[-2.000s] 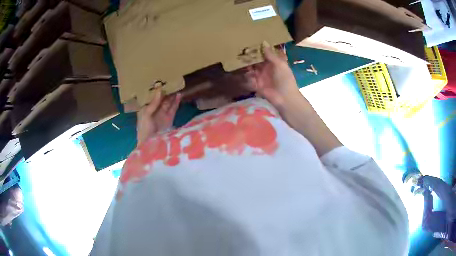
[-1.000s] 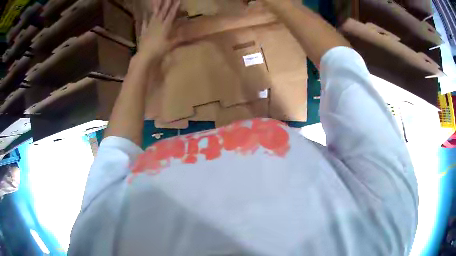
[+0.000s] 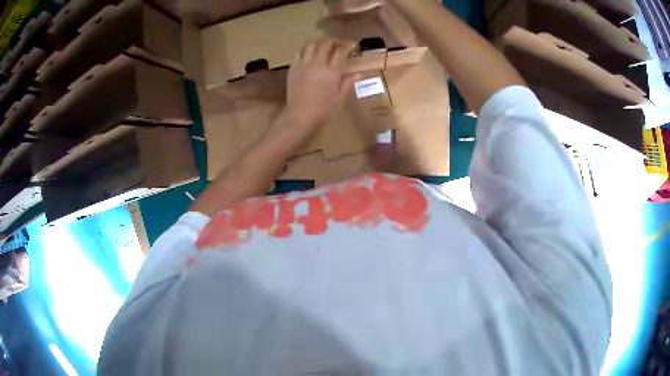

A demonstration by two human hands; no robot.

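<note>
A brown carton blank point(image 3: 246, 117) lies in front of me, partly folded, with a raised panel across its far part. Two dark slots show along the fold of that panel. A white label point(image 3: 369, 87) is on the brown card beneath, with a smaller one below it. My left hand point(image 3: 319, 77) is on the card near the fold, fingers bent; whether it grips the edge is unclear. My right hand point(image 3: 360, 6) is at the top edge of the picture, partly cut off and blurred, by the far panel.
Folded open cartons point(image 3: 110, 158) stand in rows on the left. More folded cartons point(image 3: 569, 88) stand on the right. The dark green table top point(image 3: 165, 213) shows at the near left. A yellow basket point(image 3: 653, 150) is at the far right, with something red below it.
My left hand has moved right and nearer, from the blank's left side to its middle. The far panel now stands up with its slots showing. The labelled sheet lies lower than at first.
</note>
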